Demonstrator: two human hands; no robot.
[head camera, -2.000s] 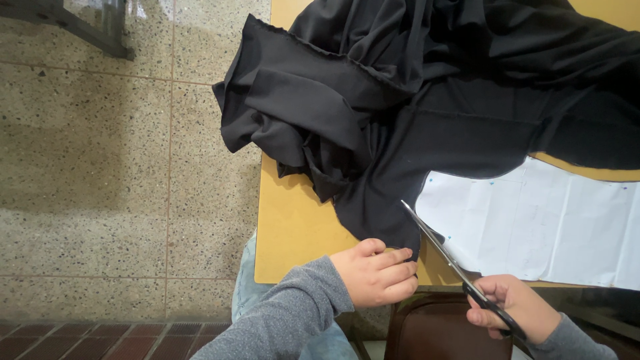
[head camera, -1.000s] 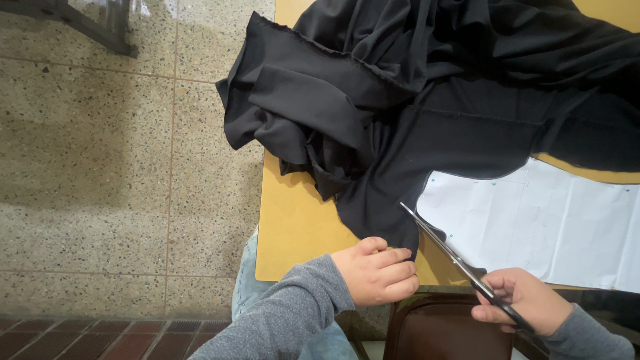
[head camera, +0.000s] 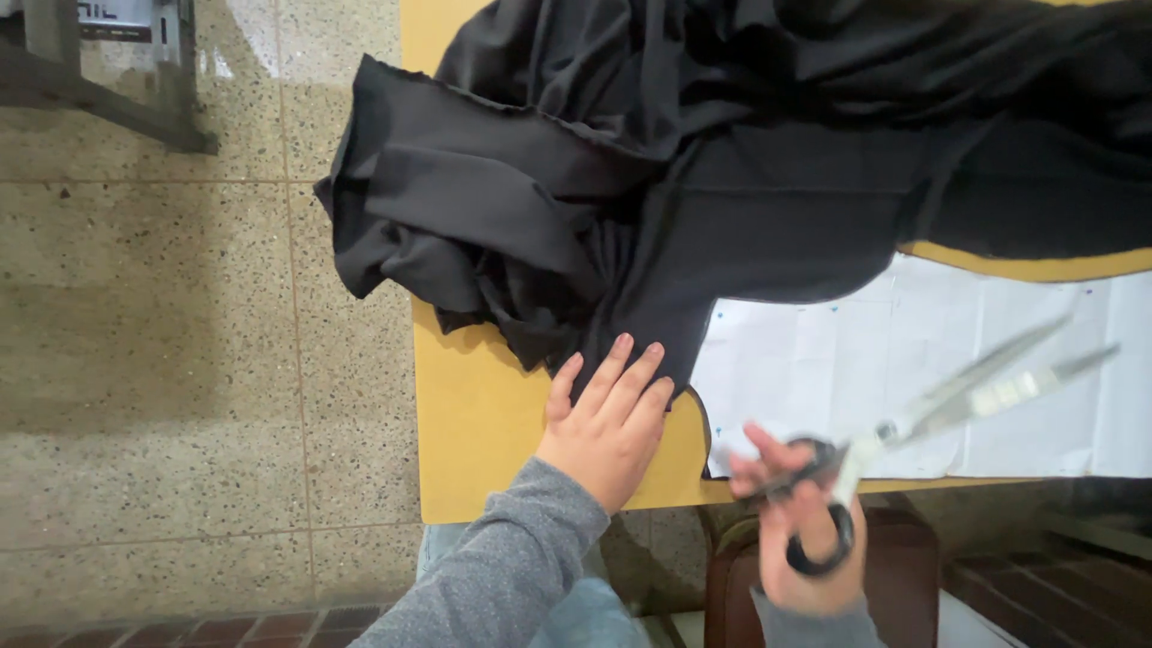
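Black fabric (head camera: 774, 207) lies in loose folds over the table and hangs past its left edge. My left hand (head camera: 612, 423) rests on the fabric's lower corner, fingers spread, gripping nothing. A white paper pattern (head camera: 810, 387) with small blue marks lies right of that corner, dark cloth showing along its edge. Fingers of my right hand (head camera: 801, 522) are in the black handles of metal fabric scissors (head camera: 886, 434). The scissors' blades stand apart over the paper, pointing up and right, blurred by motion.
The yellow tabletop (head camera: 468, 432) ends just below the pattern. A brown chair (head camera: 819, 594) stands at its near edge, beside my legs. A dark metal frame (head camera: 117, 108) stands on the speckled tile floor at the upper left.
My right hand has swung the scissors around, from pointing up-left beside the pattern's left end to pointing up-right above the paper. My left hand has moved up onto the fabric, with its fingers more spread.
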